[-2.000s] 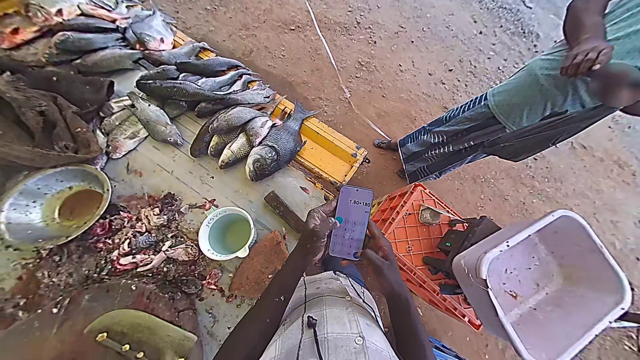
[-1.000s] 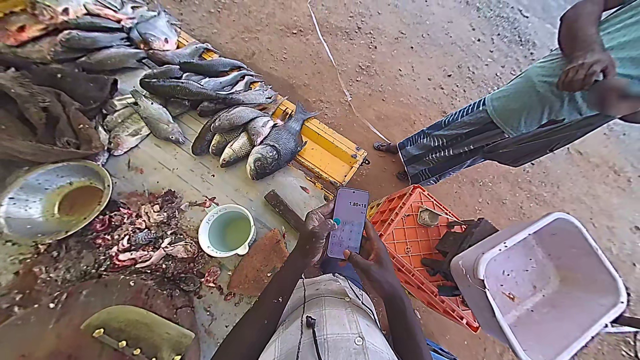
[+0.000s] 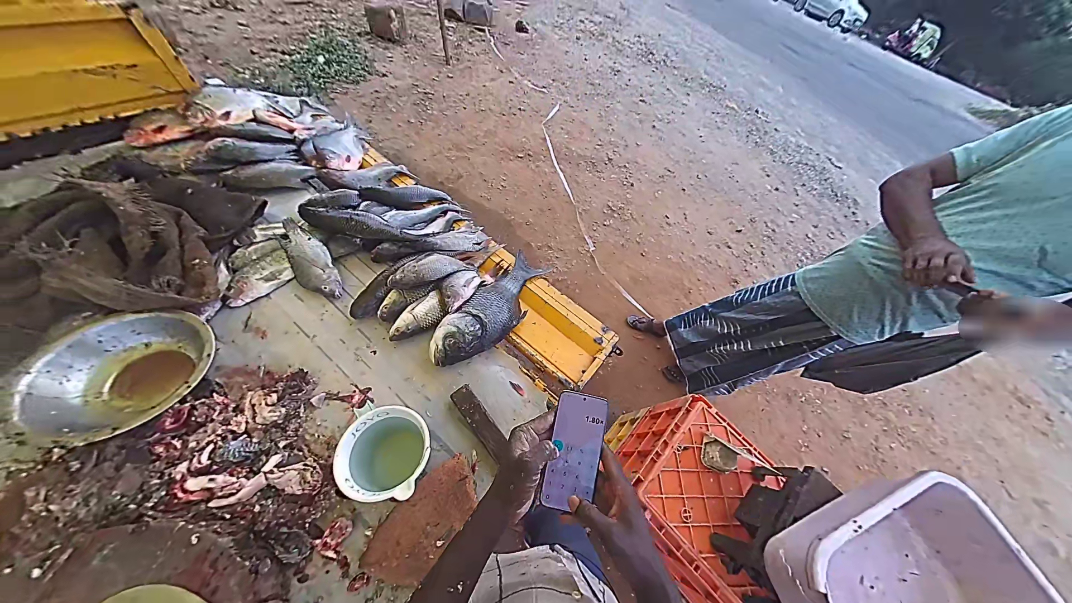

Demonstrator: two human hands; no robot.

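Observation:
A smartphone (image 3: 574, 448) with a calculator on its screen is held upright near the bottom centre. My left hand (image 3: 529, 456) grips its left edge, while my right hand (image 3: 610, 502) supports the right edge, its thumb at the lower screen. Left of my hands are a short piece of wood (image 3: 479, 419), a reddish brick slab (image 3: 423, 521) and a white mug (image 3: 382, 453) of cloudy greenish water. A large scaly fish (image 3: 481, 316) lies above, beside a row of smaller fish (image 3: 360, 223) along the yellow edge.
A metal bowl (image 3: 113, 377) of brownish liquid and fish offal (image 3: 243, 469) are at left, below a dark cloth (image 3: 109, 243). An orange crate (image 3: 695, 494) and a pale plastic tub (image 3: 913, 544) stand at right. Another person (image 3: 938, 251) stands beyond them on bare ground.
The view has tilted up, showing the road and more of the yellow panel. Both hands keep hold of the phone, and its displayed entry is shorter than before.

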